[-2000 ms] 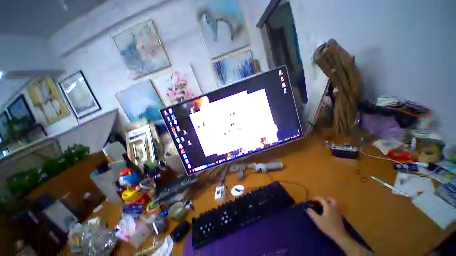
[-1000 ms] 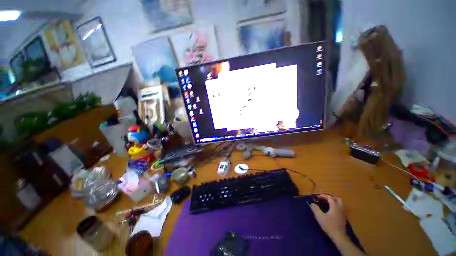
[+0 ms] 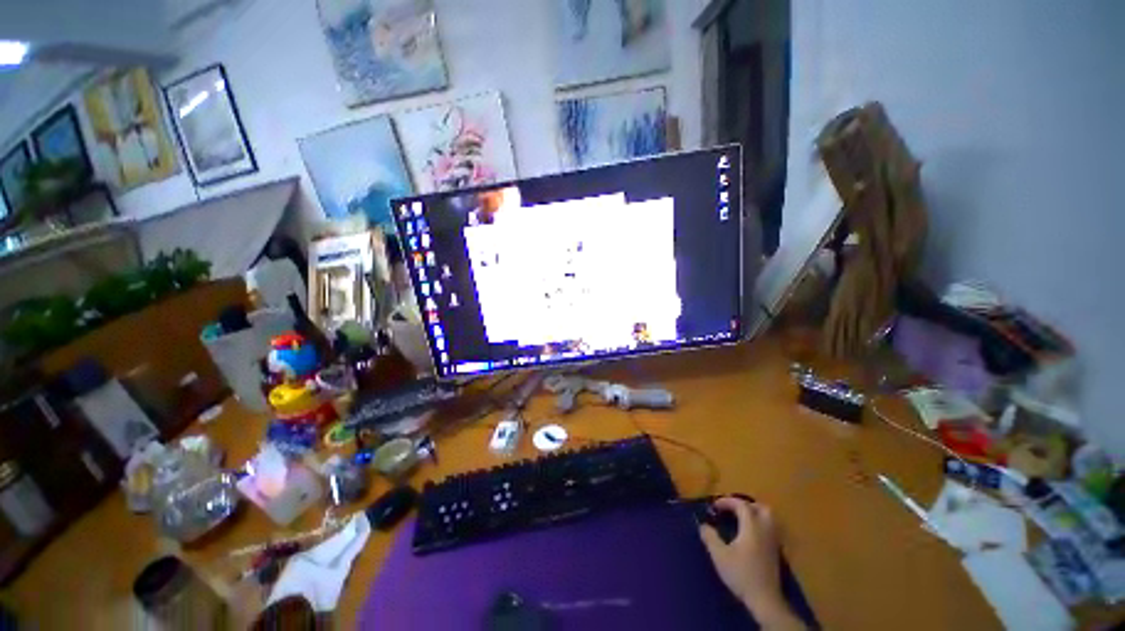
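My right hand (image 3: 745,553) rests on the dark mouse (image 3: 718,526) at the right side of the purple and dark desk mat (image 3: 469,579). The long black keyboard (image 3: 543,491) lies left of the hand, in front of the monitor (image 3: 568,265), which shows white windows on a dark desktop. A dark, blurred object (image 3: 518,611) lies on the mat at the bottom edge; I cannot tell what it is. My left hand is not in view.
Left of the mat are a small black object (image 3: 391,507), a white tissue (image 3: 323,565), a dark jar (image 3: 173,592), a clear glass object (image 3: 197,503) and a toy figure (image 3: 294,376). Driftwood (image 3: 873,228) stands right of the monitor. Papers (image 3: 977,518) lie far right.
The view has shifted and tilted, so the desk sits differently in the picture. The dark object on the mat came into view. My right hand stays on the mouse.
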